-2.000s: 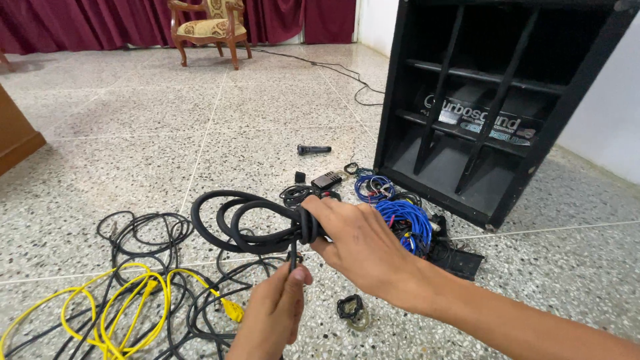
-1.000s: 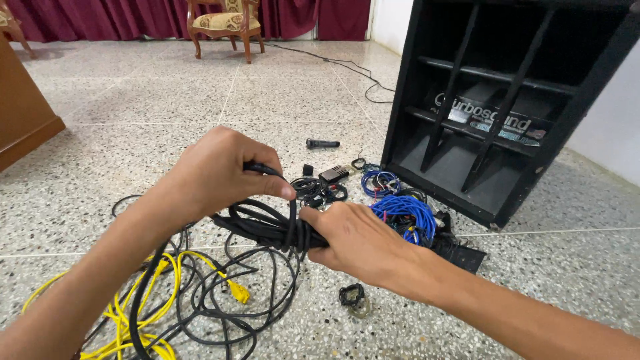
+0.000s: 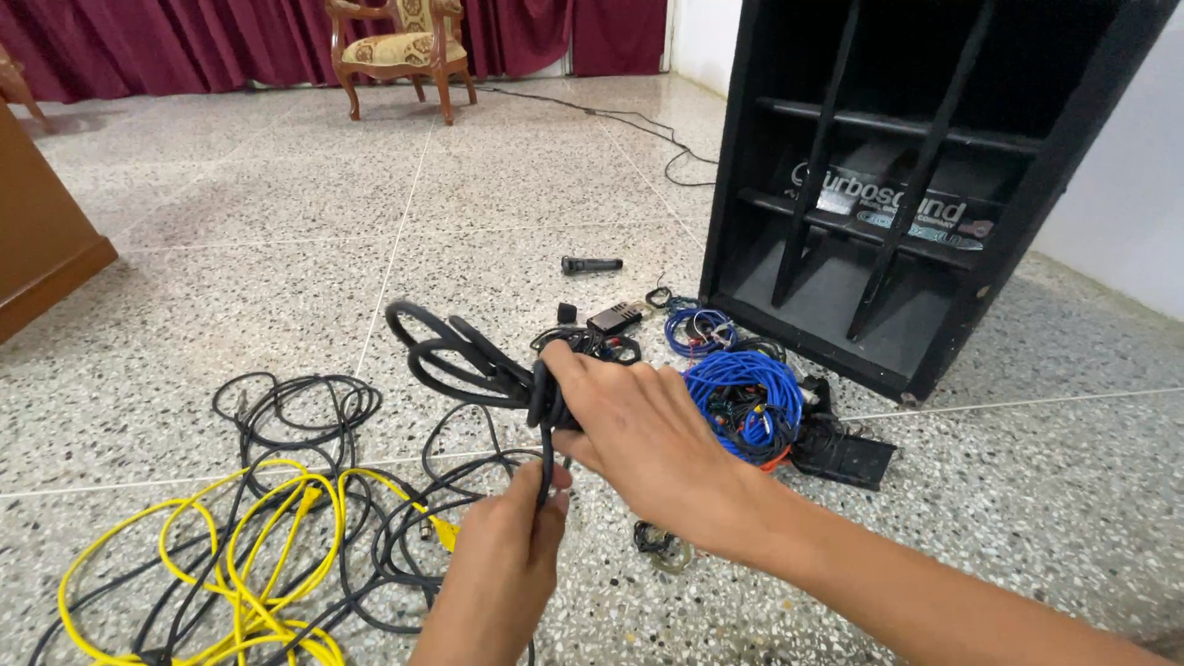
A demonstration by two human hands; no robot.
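My right hand (image 3: 638, 430) grips a folded bundle of thick black cable (image 3: 472, 365), its loops sticking out to the left. Several turns of the cable wrap around the bundle beside my fingers. Just below, my left hand (image 3: 518, 541) pinches the strand that hangs down from those turns. Loose black cables (image 3: 296, 407) and a tangled yellow cable (image 3: 236, 555) lie on the floor to the left. Right of my right hand is a coil of blue cable (image 3: 745, 393). A smaller coil (image 3: 661, 546) lies below my right wrist.
A large black Turbosound speaker cabinet (image 3: 800, 319) stands at the right. Near it on the floor are a microphone (image 3: 592, 266), a small dark device (image 3: 614, 319), a blue cable coil (image 3: 698, 333) and a black tray-like piece (image 3: 846, 458). A wooden armchair (image 3: 402, 51) is behind; brown furniture (image 3: 51, 222) edges the left.
My left hand has moved from above the bundle to below it, holding the strand. My right hand has kept its grip on the bundle throughout.
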